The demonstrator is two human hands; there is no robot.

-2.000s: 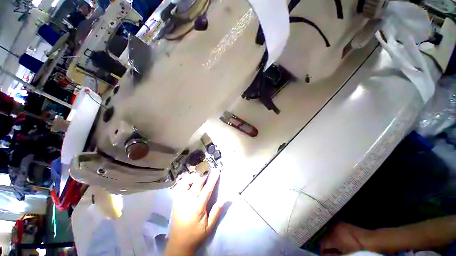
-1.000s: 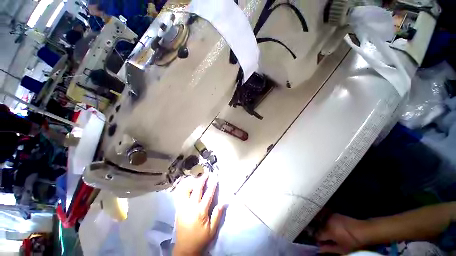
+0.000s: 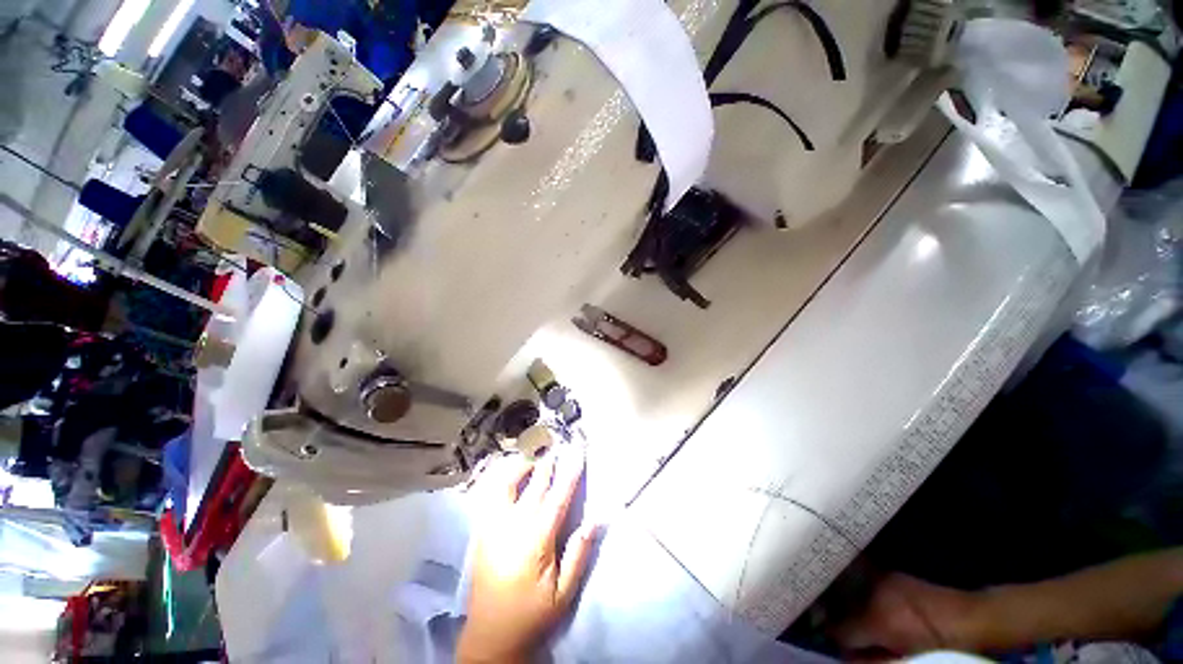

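My left hand (image 3: 525, 558) lies palm down on pale cloth (image 3: 636, 603), its fingertips close to the presser foot and needle area (image 3: 551, 422) under the cream sewing machine (image 3: 480, 272). Its thumb is apart from the fingers. Glare hides the cloth edge and fingertips. More pale cloth (image 3: 415, 551) lies left of the hand. My right hand (image 3: 895, 612) is below the table's front edge at the lower right, in shadow; its fingers and anything in them cannot be made out.
Dark red thread snips (image 3: 625, 335) lie by the machine base, near a black clip-like part (image 3: 694, 240). A white strip (image 3: 655, 97) drapes over the machine. White tape (image 3: 1038, 169) hangs near the handwheel (image 3: 924, 29). The white table (image 3: 843, 428) has a printed ruler edge. Clear plastic (image 3: 1142, 279) is at right.
The camera view has shifted slightly. My left hand stays close to the presser foot. My right hand stays below the table edge, now deeper in shadow.
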